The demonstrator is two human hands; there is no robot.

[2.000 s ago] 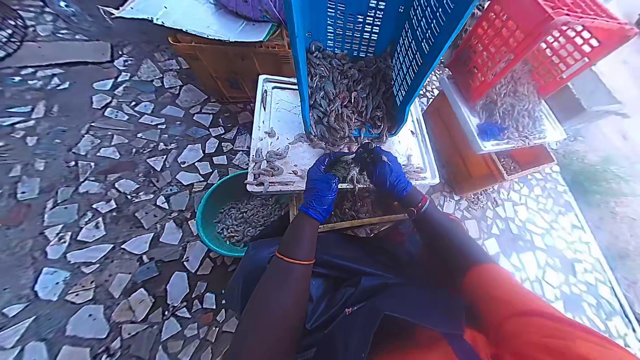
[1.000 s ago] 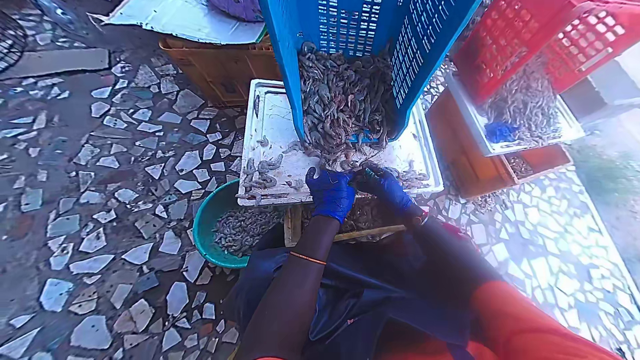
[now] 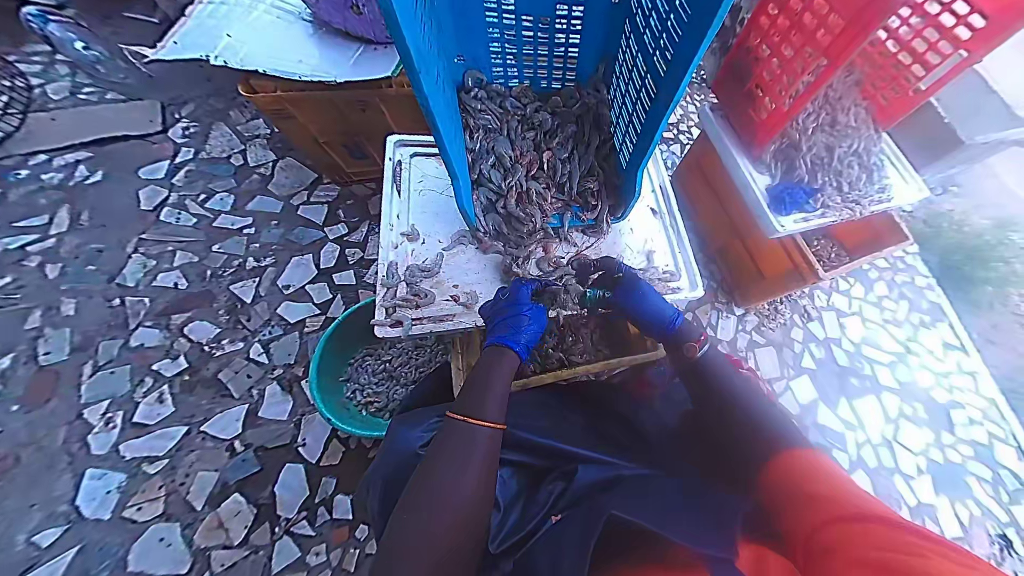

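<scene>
My left hand (image 3: pixel 516 318), in a blue glove, is closed at the near edge of a white foam lid (image 3: pixel 424 192), its fingertips on a shrimp. My right hand (image 3: pixel 640 300), gloved in blue with dark fingertips, is closed beside it with something small and green at its fingers; whether both hands hold the same shrimp is hard to tell. Raw shrimp (image 3: pixel 536 152) spill out of a tipped blue plastic crate (image 3: pixel 432 96) onto the lid. Below my hands is a wooden-edged box (image 3: pixel 592 370) with shrimp pieces in it. A green basin (image 3: pixel 328 392) of shrimp stands at the left.
A brown crate (image 3: pixel 336 128) under a white sheet (image 3: pixel 240 40) stands behind at the left. At the right, a tipped red crate (image 3: pixel 800 64) and shrimp rest on another foam lid (image 3: pixel 740 168) above an orange crate (image 3: pixel 720 232). The floor (image 3: pixel 240 360) is broken-tile mosaic.
My hands were close together one second ago and are now a little farther apart, with shrimp between them. The crates and the basin stay where they were.
</scene>
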